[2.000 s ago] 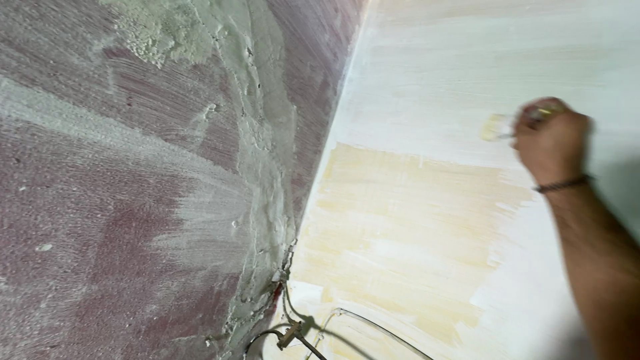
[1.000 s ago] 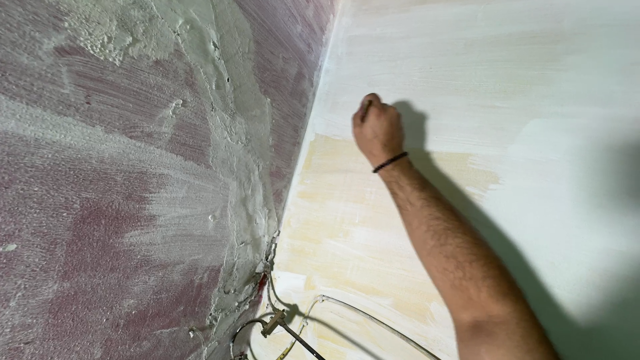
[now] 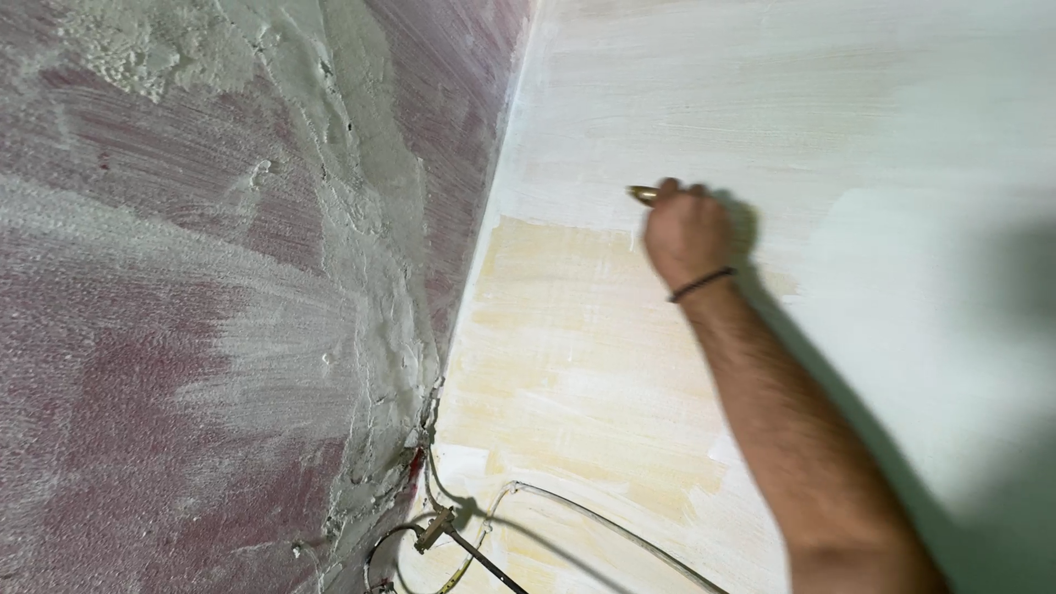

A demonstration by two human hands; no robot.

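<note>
My right hand point(image 3: 689, 235), with a dark band at the wrist, is raised against the right wall, its fingers closed round a paintbrush. Only the yellowish handle end point(image 3: 643, 195) sticks out to the left of the fist; the bristles are hidden behind the hand. Beneath and left of the fist, a pale yellow patch point(image 3: 569, 305) shows through streaky white paint on the wall point(image 3: 701, 99). The left hand is out of view.
A rough wall point(image 3: 148, 412) with worn maroon paint and grey plaster stands at left, meeting the painted wall in a corner. Low in that corner, cables point(image 3: 610, 524) run from a small connector block point(image 3: 435, 530) and cast shadows.
My right hand first moved left across the wall with the brush, then somewhat back to the right. White now covers more of the yellow patch's upper right part.
</note>
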